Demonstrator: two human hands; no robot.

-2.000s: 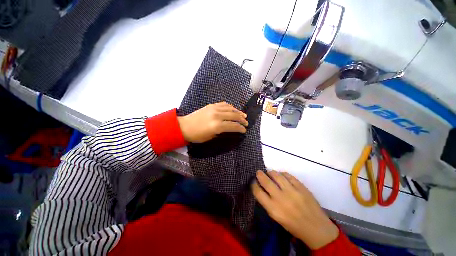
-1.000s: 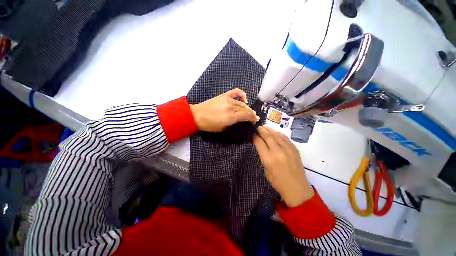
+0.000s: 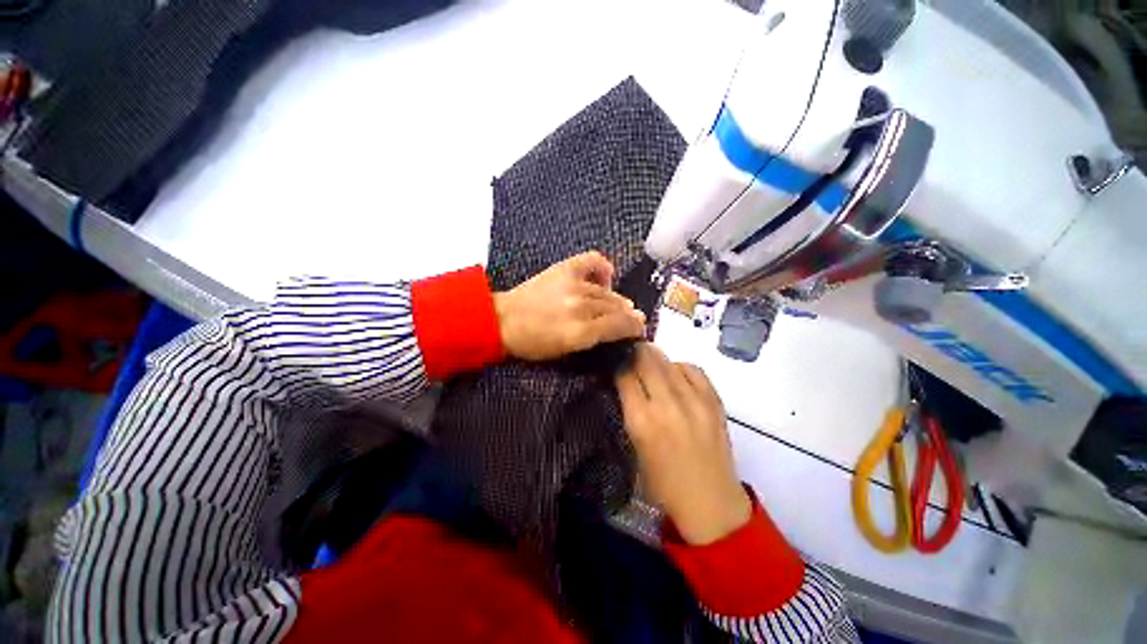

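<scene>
A dark checked cut piece (image 3: 581, 189) lies on the white table, its pointed end towards the back and its near part hanging over the front edge towards my lap. Its right edge runs by the presser foot (image 3: 664, 279) of the white sewing machine (image 3: 780, 201). My left hand (image 3: 569, 310) rests on the cloth with its fingertips pinching the edge just in front of the foot. My right hand (image 3: 683, 434) holds the cloth edge just nearer to me, its fingertips close to the left ones and partly hidden in dark cloth.
Scissors with one yellow and one red handle (image 3: 937, 484) lie right of the needle on a black patch. A pile of dark cut pieces (image 3: 145, 107) lies at the far left. The grey table edge (image 3: 189, 279) curves along the front. Part of a blue bin (image 3: 136, 359) shows below left.
My right hand has moved up from the near cloth edge to beside my left fingertips. The cloth has advanced past the foot towards the back. The view has shifted slightly.
</scene>
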